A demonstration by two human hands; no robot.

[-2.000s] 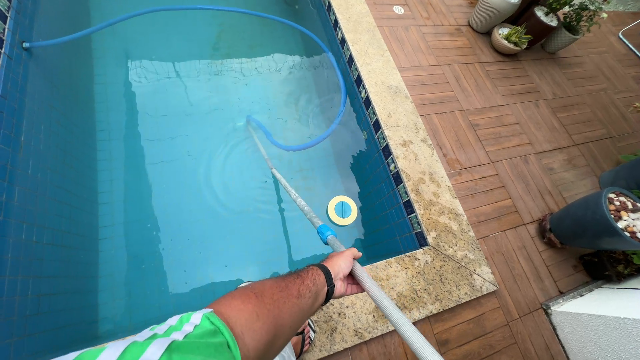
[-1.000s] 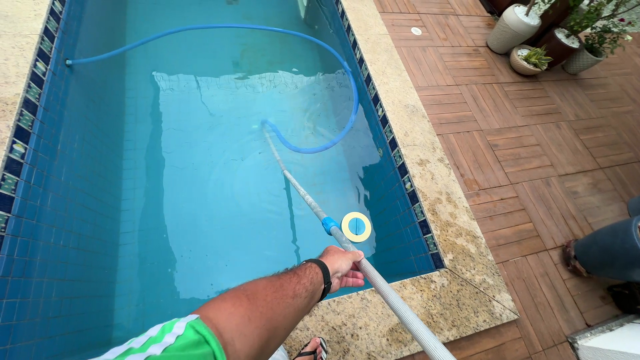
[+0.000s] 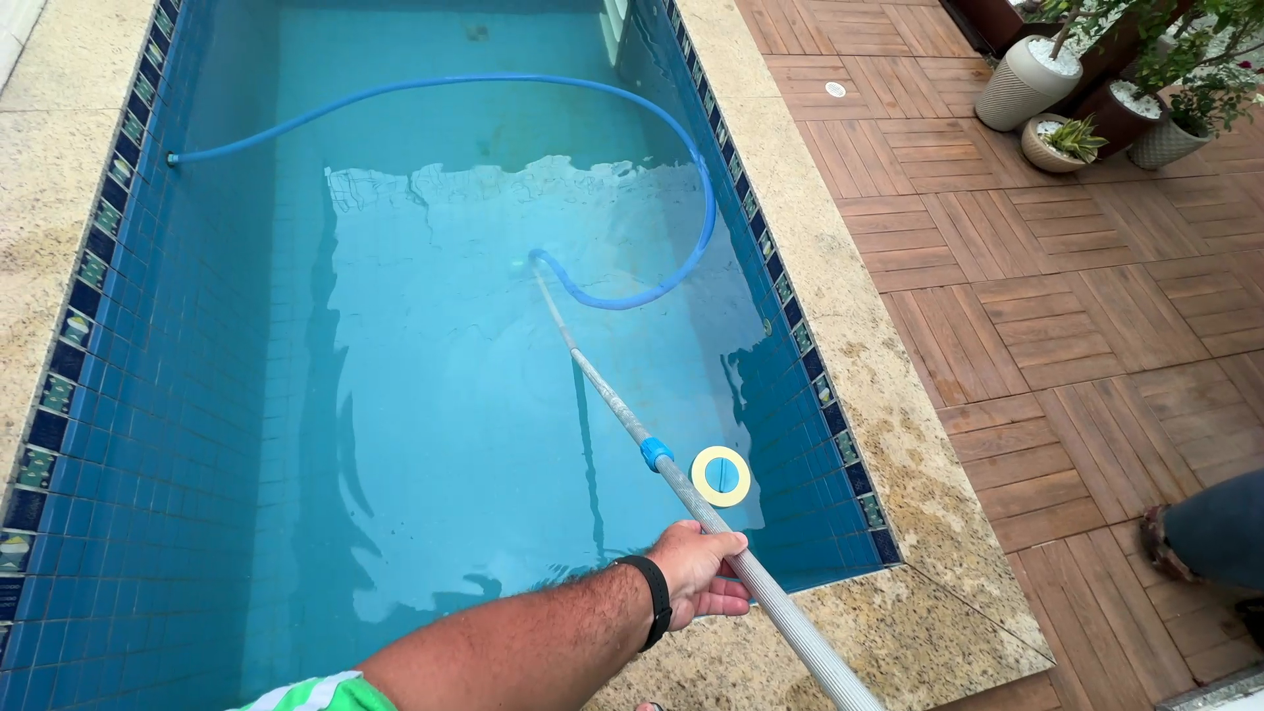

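My left hand (image 3: 701, 570), with a black band on its wrist, is around a ribbed grey telescopic pole (image 3: 790, 622), thumb on top and fingers partly beneath. Beyond the hand the pole passes a blue locking collar (image 3: 655, 453) and slants down into the pool water. At its far underwater end a blue hose (image 3: 709, 188) begins, loops right and back, and runs to a fitting in the left pool wall. What head the pole carries cannot be made out. A round cream-and-blue floating disc (image 3: 721, 476) lies just right of the pole. My right hand is not in view.
Speckled stone coping (image 3: 869, 395) edges the tiled pool. To the right lies wood-strip decking (image 3: 1037, 296), with potted plants (image 3: 1029, 84) at the upper right. A dark blue-grey rounded object (image 3: 1220, 528) is at the right edge. A small round white cover (image 3: 834, 89) sits in the deck.
The view has shifted, showing more of the left coping. My left hand stays on the pole. The pole's underwater end and the hose keep much the same place in the pool.
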